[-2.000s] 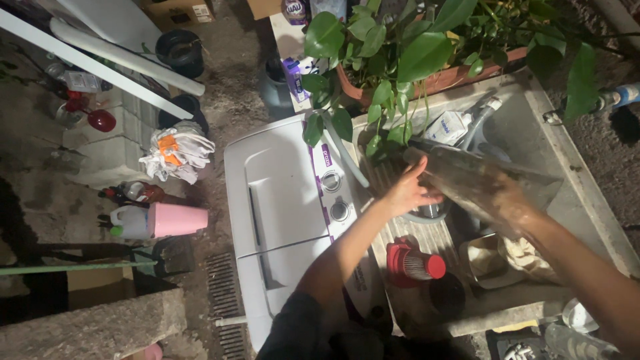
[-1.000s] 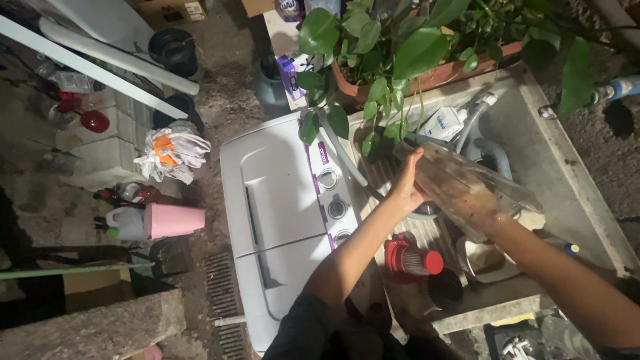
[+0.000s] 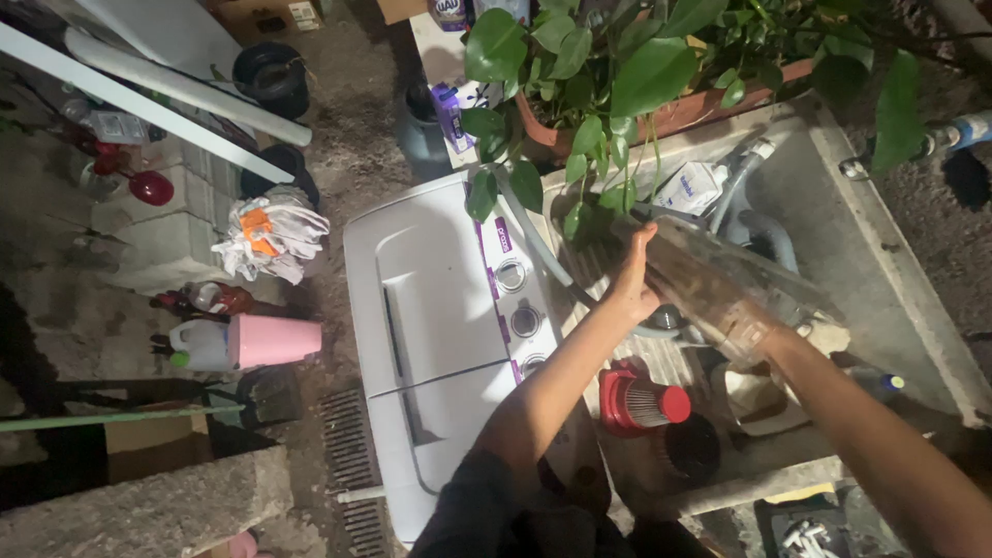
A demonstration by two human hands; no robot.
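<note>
A clear, dirty plastic container (image 3: pixel 690 271) is held tilted above the concrete laundry sink (image 3: pixel 899 256). My left hand (image 3: pixel 637 275) grips its upper left end. My right hand (image 3: pixel 717 298) reaches inside it and shows blurred through the wall; its fingers cannot be made out. Below the hands, a red filter part with a pleated element (image 3: pixel 639 403) rests on the ribbed washboard, beside a dark round part (image 3: pixel 690 446). A white bowl-like container (image 3: pixel 756 399) lies in the sink under my right wrist. Behind the clear container are a white carton (image 3: pixel 690 187) and a grey hose (image 3: pixel 732 194).
A white twin-tub washing machine (image 3: pixel 442 287) stands left of the sink. A terracotta planter (image 3: pixel 542 128) with trailing leaves sits at the sink's back edge. Further left are a mop head (image 3: pixel 271 236), a pink bucket (image 3: pixel 275 341) and black pots (image 3: pixel 271 77). A tap (image 3: pixel 934 143) is at the right.
My right hand has moved from the container's lower right part further along inside it, up and to the left. My left hand stays at the upper end.
</note>
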